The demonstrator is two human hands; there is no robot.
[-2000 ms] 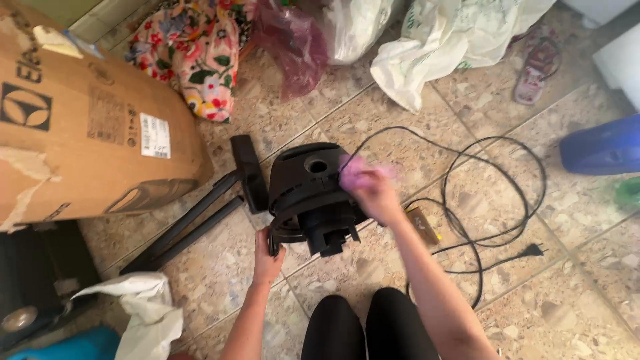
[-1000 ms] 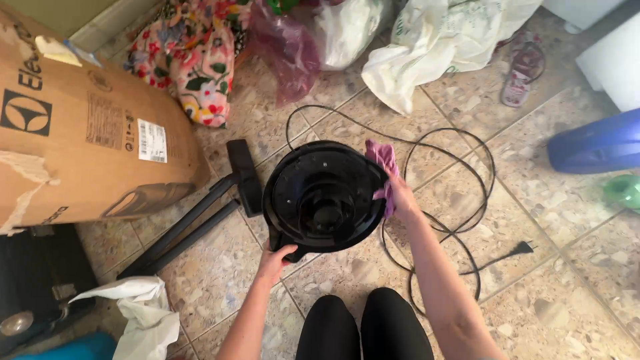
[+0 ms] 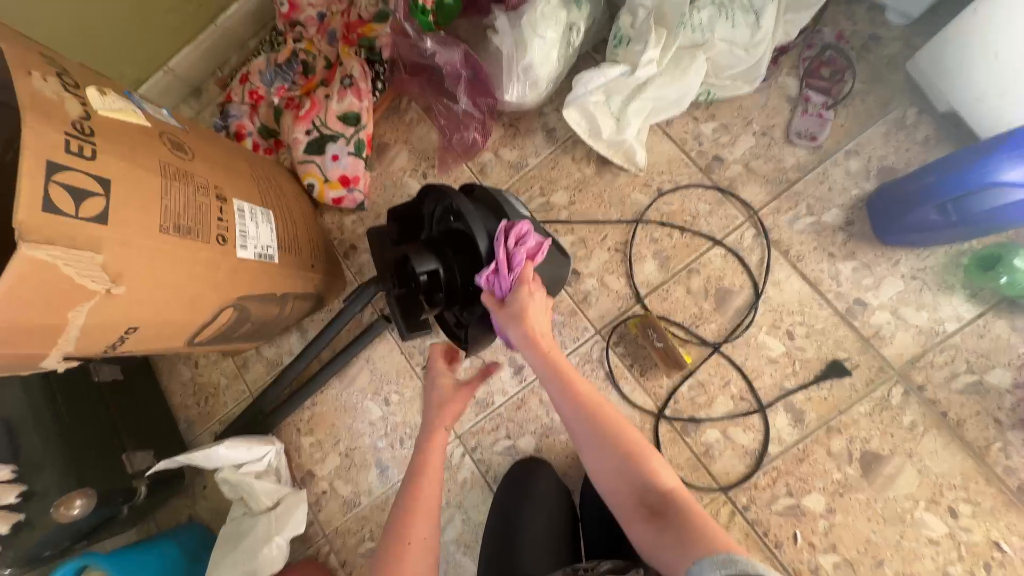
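A black vacuum cleaner motor head [image 3: 448, 256] lies tilted on its side at the centre, its molded parts facing left. My right hand [image 3: 524, 312] holds a crumpled pink cloth [image 3: 512, 254] against its right side. Just below its lower rim is my left hand [image 3: 454, 380], fingers spread and thumb apart; whether a fingertip touches the rim I cannot tell. From the far side of the head a black power cord [image 3: 768, 256] runs right and lies in loops, ending in a plug [image 3: 836, 370]. Two black tubes [image 3: 308, 364] lie to the left.
A cardboard box [image 3: 160, 200] stands at the left. Plastic bags [image 3: 632, 96] and floral fabric [image 3: 336, 136] lie along the top. A small brown and yellow packet [image 3: 660, 344] rests among the cord loops. A flip-flop [image 3: 816, 104] and a blue plastic container [image 3: 948, 192] are at the right.
The motor head has turned from showing its round open underside to lying on its side. My left hand has come off the rim grip it had a second ago. The cloth stays in my right hand.
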